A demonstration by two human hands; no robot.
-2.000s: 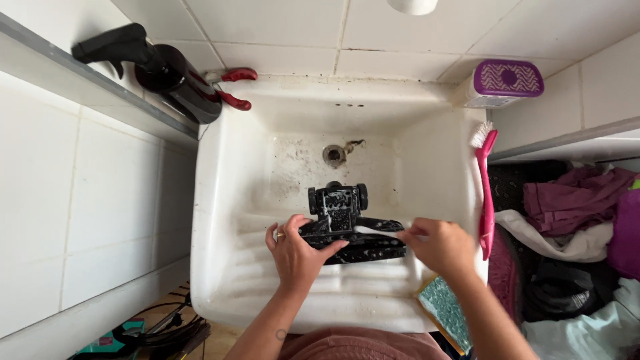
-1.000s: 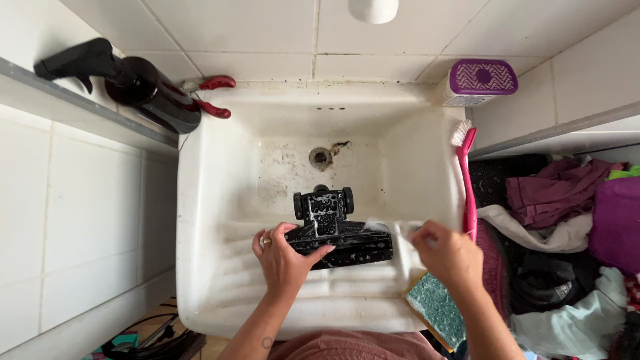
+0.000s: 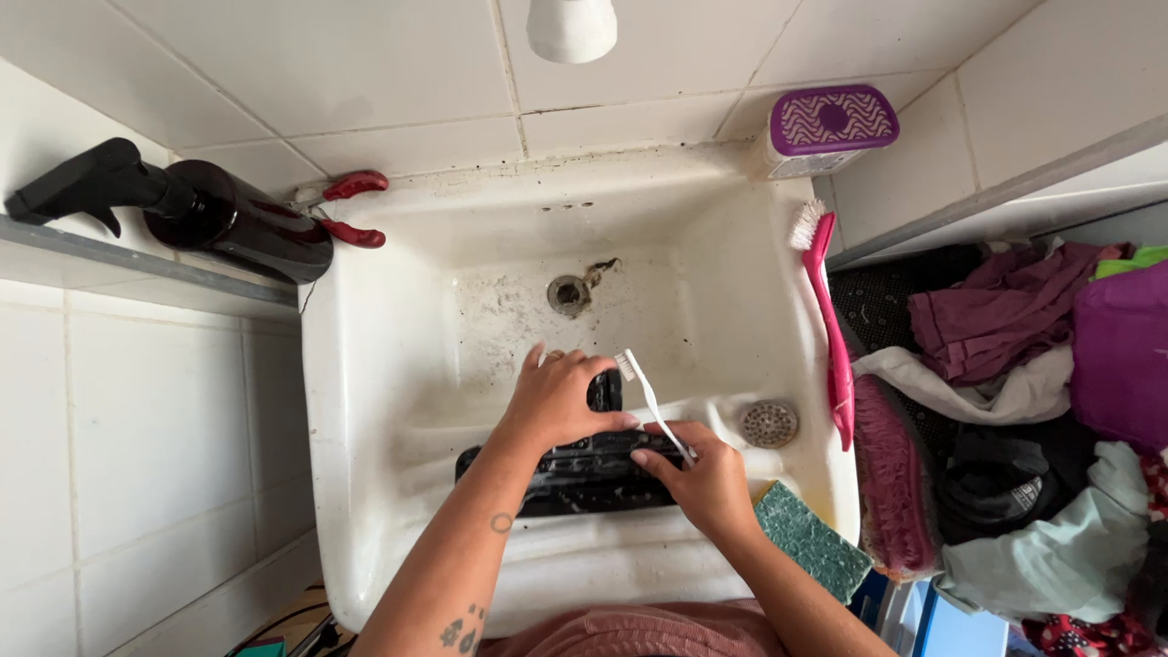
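Observation:
A wet black plastic vacuum-cleaner floor head (image 3: 584,479) with traces of suds lies across the ribbed ledge of the white ceramic sink (image 3: 356,383). Over its neck, my left hand (image 3: 561,397) grips the upper part, which it mostly hides. My right hand (image 3: 698,470) holds a white toothbrush (image 3: 652,401) by the handle, bristles up and pointing left, while its fingers touch the floor head's right end. Past the hands, the drain hole (image 3: 569,296) has dark residue beside it.
A metal strainer (image 3: 769,424) and a green scouring sponge (image 3: 812,543) are on the right ledge. A pink scrub brush (image 3: 829,319) rests along the right rim, near a purple-lidded tub (image 3: 830,128). Red-handled pliers (image 3: 356,210) and a dark spray bottle (image 3: 246,224) are back left; clothes (image 3: 1004,310) lie right.
My left hand has moved from the floor head's left side to its neck. The toothbrush now points upward in my right hand, which has come in against the floor head.

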